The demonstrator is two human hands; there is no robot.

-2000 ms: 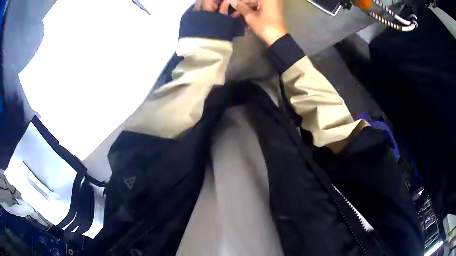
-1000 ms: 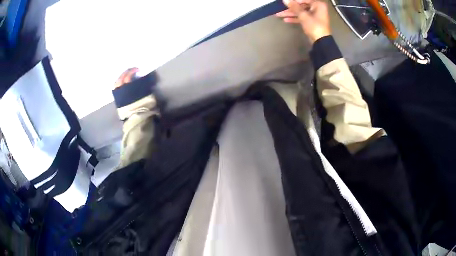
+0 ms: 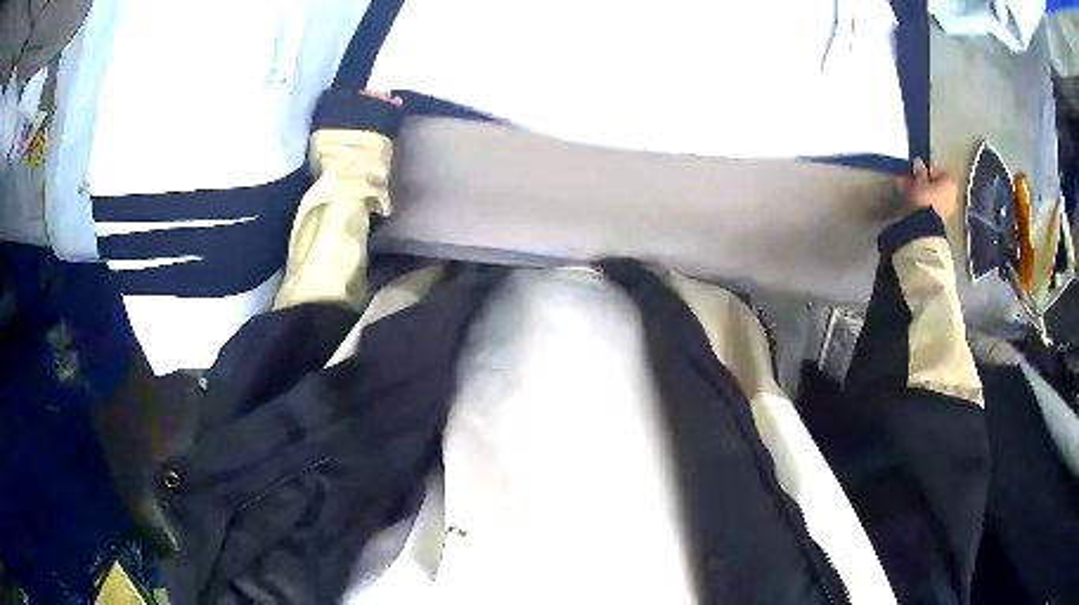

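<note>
A large white garment panel (image 3: pixel 639 71) lies on the grey table cover (image 3: pixel 639 213), with a dark band (image 3: pixel 915 83) down its right side and dark edging along its near edge. My right hand (image 3: pixel 930 189) pinches the near right corner of the panel. My left hand (image 3: pixel 381 97) is at the near left corner; only a few fingertips show past the dark cuff, and its grip is hidden. The near edge runs between my hands, bowed slightly.
The iron (image 3: pixel 994 213), with its dark plate and orange handle, lies at the right, close to my right hand, with a cord behind. Stacked panels (image 3: pixel 189 130) with dark stripes hang at the left. Pale cloth pieces (image 3: pixel 1000 18) lie at the far right.
The panel now lies squarer in front of me, with its dark right band in view. My left hand has moved up to its left corner, my right hand farther right. The view has turned, showing the whole iron.
</note>
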